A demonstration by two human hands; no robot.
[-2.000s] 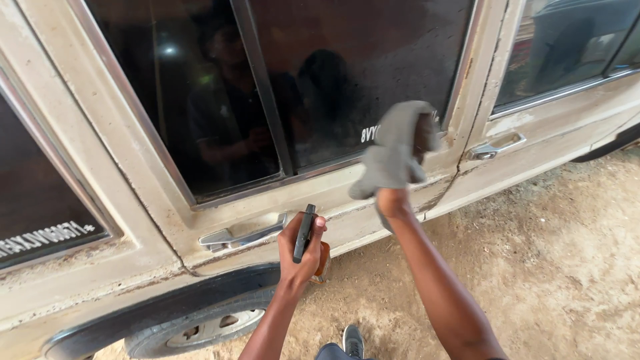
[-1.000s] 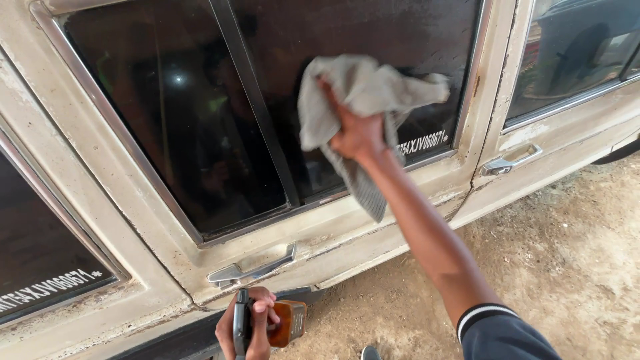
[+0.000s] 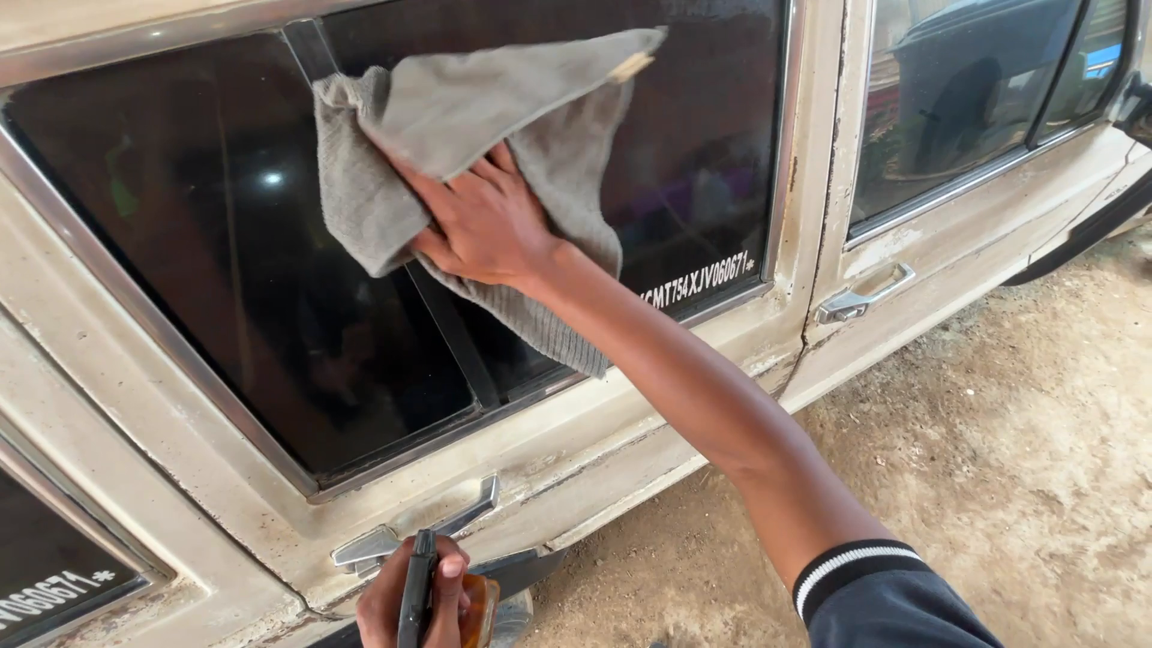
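Note:
My right hand [image 3: 490, 220] presses a grey cloth [image 3: 576, 162] against the dark window glass [image 3: 387, 360] of a cream-painted car door, over the upright divider bar. The cloth's loose folds spread above and below the fingers. Low in the view, my left hand [image 3: 418, 589] grips a spray bottle [image 3: 481, 612] with a black trigger head and an amber body. That hand is just under the metal handle [image 3: 418, 526] of the same door. The bottle's lower part is cut off by the frame's edge.
A second door with a metal handle [image 3: 866, 295] and a window [image 3: 963, 108] lies to the right. Another dark window [image 3: 54, 558] is at the lower left. Bare dirt ground [image 3: 981, 459] runs beside the car. The panes bear white writing.
My right hand has moved the cloth left across the glass, from near the pane's lower right corner to the divider bar. The cloth has spread wider. The bottle stays in my left hand.

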